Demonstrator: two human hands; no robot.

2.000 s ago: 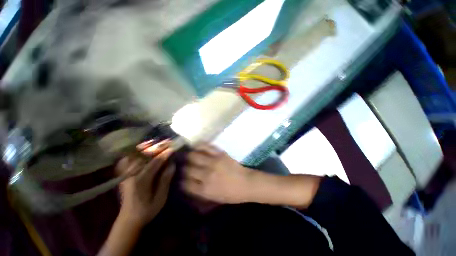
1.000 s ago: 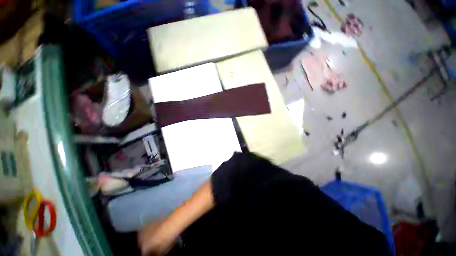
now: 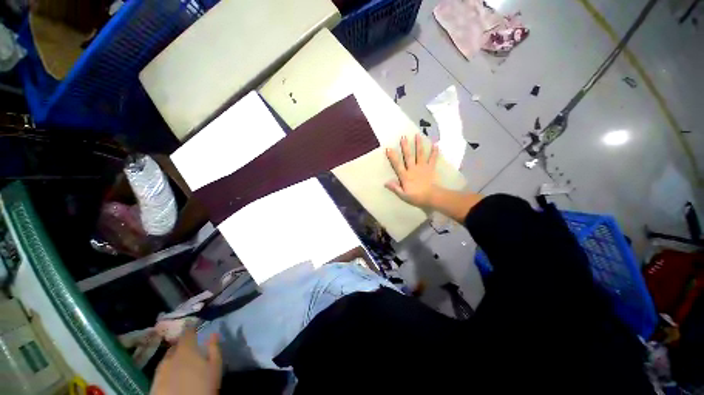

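A maroon cut piece (image 3: 293,158) with thin stripes lies flat across a white sheet (image 3: 289,227) and the cream board (image 3: 386,197). My right hand (image 3: 414,171) rests flat on the cream board, fingers spread, to the right of the maroon piece and apart from it. It holds nothing. My left hand (image 3: 187,366) is at the bottom left edge, slightly blurred and partly cut off, with thumb and fingers apart and nothing seen in it, near light blue cloth (image 3: 270,308).
The green-edged machine table (image 3: 66,297) curves along the left, with scissors handles (image 3: 85,387) at the bottom edge. A white thread cone (image 3: 150,194) stands beside it. Blue crates (image 3: 93,85) are at upper left and at right (image 3: 610,254). Scraps litter the floor (image 3: 494,116).
The view has swung from the machine to the boards. My right hand has moved out onto the cream board, fingers spread. My left hand now shows at the lower left.
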